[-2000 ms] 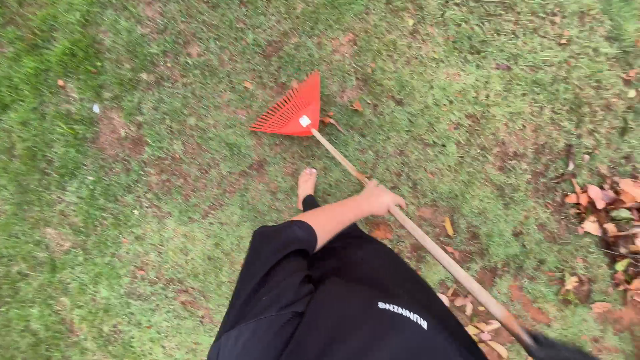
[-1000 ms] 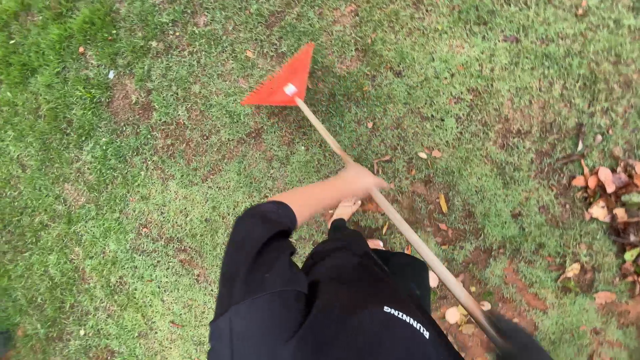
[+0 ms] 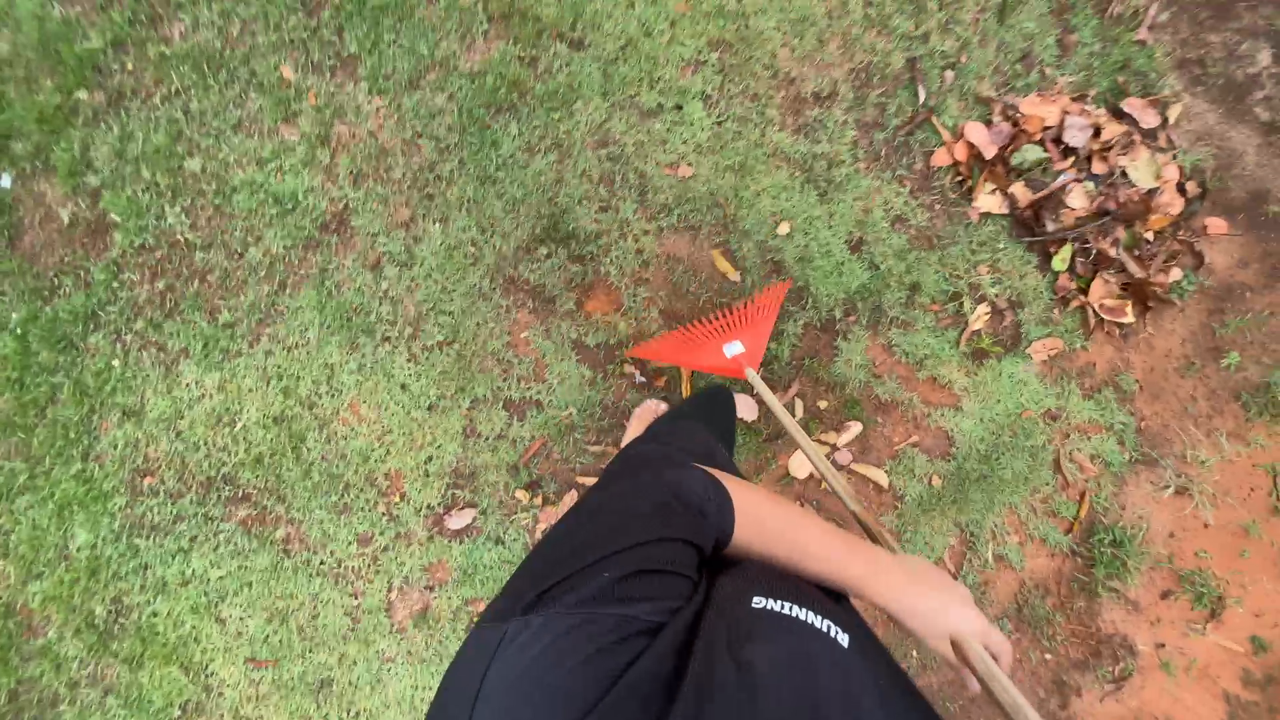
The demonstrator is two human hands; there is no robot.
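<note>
My left hand (image 3: 955, 620) is closed around the wooden handle (image 3: 825, 465) of a leaf rake, low at the right, with my forearm reaching across my body. The rake's red fan-shaped head (image 3: 715, 335) lies on the grass just beyond my foot, its tines spread toward the upper left. A yellow leaf (image 3: 725, 265) is just beyond the tines. Several dry leaves (image 3: 800, 463) are scattered beside the handle. The handle's lower end runs out of the frame, and my right hand is not visible.
A heap of dry brown and orange leaves (image 3: 1090, 200) lies at the upper right, beside bare reddish soil (image 3: 1190, 540). My bare foot (image 3: 643, 420) is left of the rake head. Patchy grass (image 3: 300, 420) spreads across the left.
The rake head has come much closer to my feet, and my left hand has moved toward the lower right with the handle. The view has shifted toward the leaf heap.
</note>
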